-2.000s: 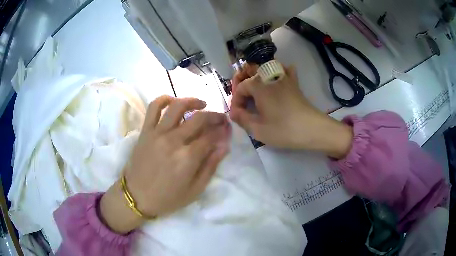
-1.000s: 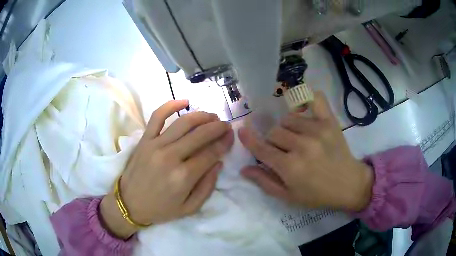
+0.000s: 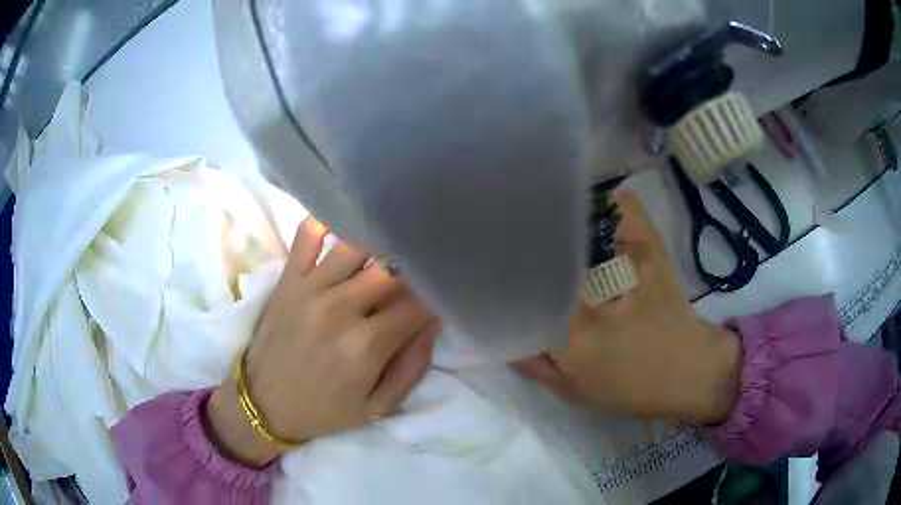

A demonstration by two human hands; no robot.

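Note:
White cloth [image 3: 435, 444] lies under both hands and hangs toward the front edge. My left hand [image 3: 341, 345] rests on the cloth at the left of the machine head, palm down, with its fingertips partly behind the head. My right hand [image 3: 632, 335] lies at the right of the head, with most of its fingers hidden behind the head and a ribbed knob. The large grey sewing machine head [image 3: 464, 168] hides the needle area and the cloth between the hands. Whether either hand pinches the cloth cannot be seen.
A heap of white cloth pieces [image 3: 148, 266] lies at the left. Black shears [image 3: 726, 237] lie on the table at the right, with a pink tool [image 3: 780, 135] behind them. A cream tension dial [image 3: 713, 133] juts from the head. A printed scale [image 3: 647, 459] runs along the front table edge.
The view has moved closer over the machine head, which now covers the needle area. My right hand has moved from near the needle out to the right, and its fingers are now largely hidden.

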